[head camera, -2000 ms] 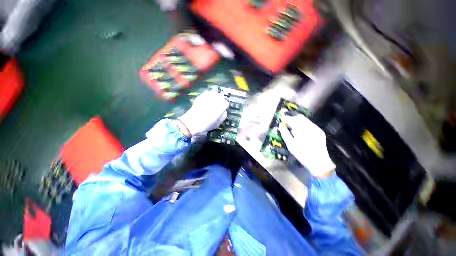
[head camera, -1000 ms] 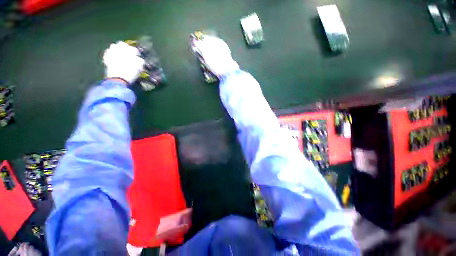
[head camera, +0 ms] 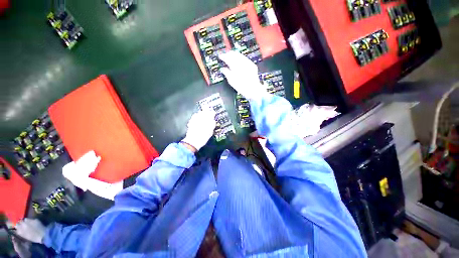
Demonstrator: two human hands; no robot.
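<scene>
My gloved left hand [head camera: 200, 126] grips the left edge of a populated PCB panel [head camera: 221, 118] over the green bench. My gloved right hand [head camera: 242, 73] is over a small red pad [head camera: 272, 40], its fingertips at the right edge of the left PCB panel [head camera: 209, 43] on that pad. Whether the fingers grip it cannot be told. Another PCB panel [head camera: 236, 30] lies beside it on the pad. More panels lie on the bench below the pad, partly hidden by my right hand and sleeve.
A black tray [head camera: 322, 65] with red lining and panels is at upper right, near a yellow stick [head camera: 296, 84]. A black machine plate [head camera: 370, 176] is lower right. Red sheets [head camera: 95, 126] with white cloth [head camera: 90, 174] lie left. Another person's gloved hand [head camera: 31, 230] is lower left.
The view has turned. My hands have moved from two panels on the far bench to the area by the small red pad; my left hand now has a panel near my lap.
</scene>
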